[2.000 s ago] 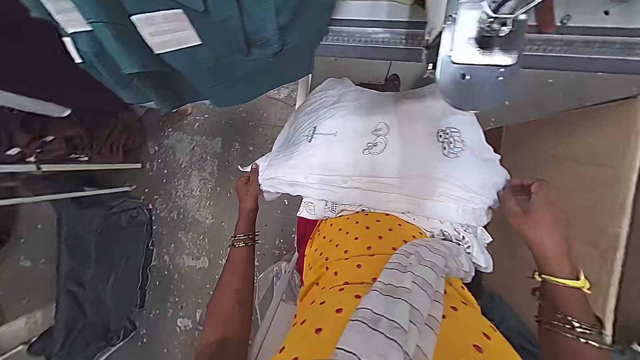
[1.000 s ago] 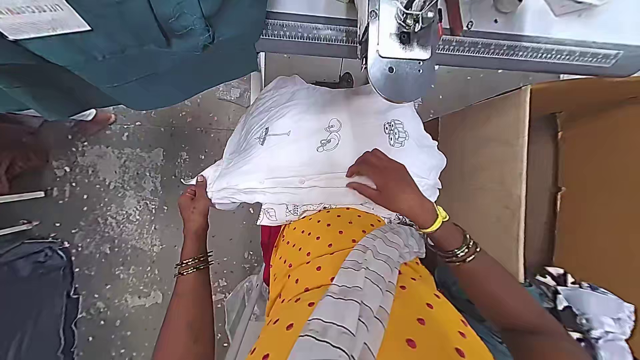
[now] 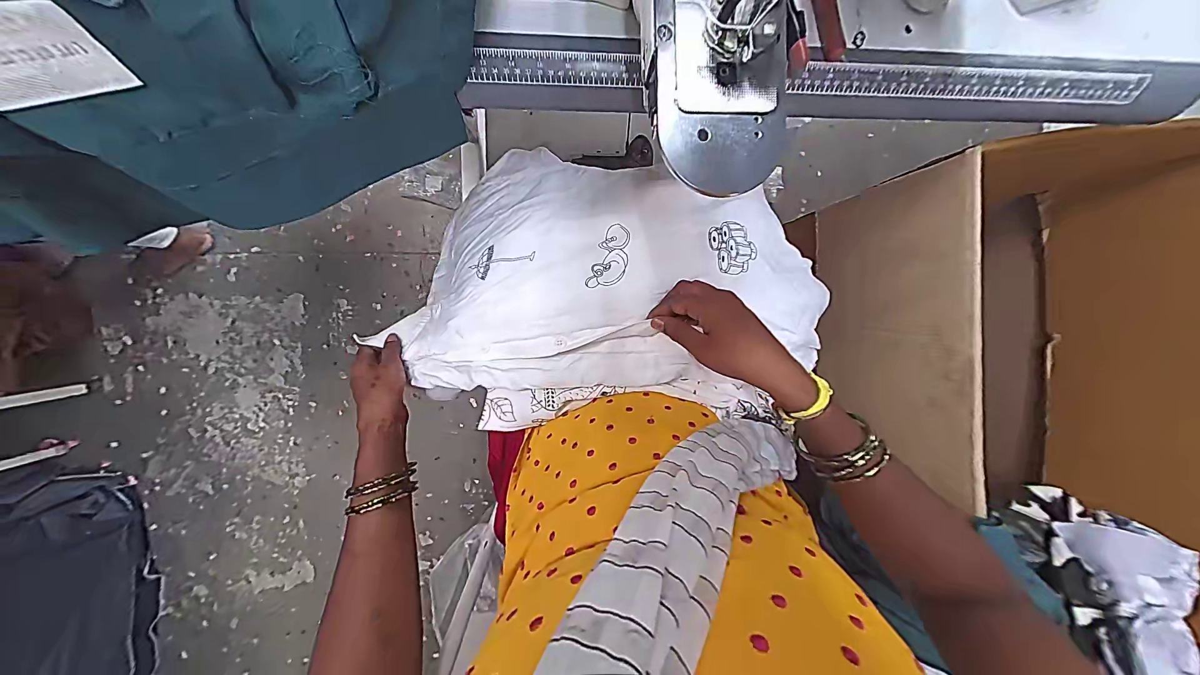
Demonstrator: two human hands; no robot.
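A white cloth garment (image 3: 581, 281) with line drawings printed on it lies spread over my lap. My left hand (image 3: 380, 384) holds its left corner between thumb and fingers. My right hand (image 3: 717, 333) pinches the fold or edge that runs across the garment, right of a small button-like dot. Under it, a white cloth with a dark line print (image 3: 506, 410) shows at my waist. The rounded metal end of a machine (image 3: 717, 150) is just above the garment's upper edge.
A table edge with a ruler scale (image 3: 966, 82) crosses the top. Teal cloth (image 3: 375, 159) hangs at upper left. A cardboard box (image 3: 900, 328) stands at right, near bundled printed cloth (image 3: 1125, 581). Dark cloth (image 3: 75, 572) lies at lower left. Another person's foot (image 3: 178, 253) is at left.
My right hand has moved left from the garment's right edge onto its middle, and now pinches the cloth there. My left hand keeps its hold on the left corner. The view has shifted right.
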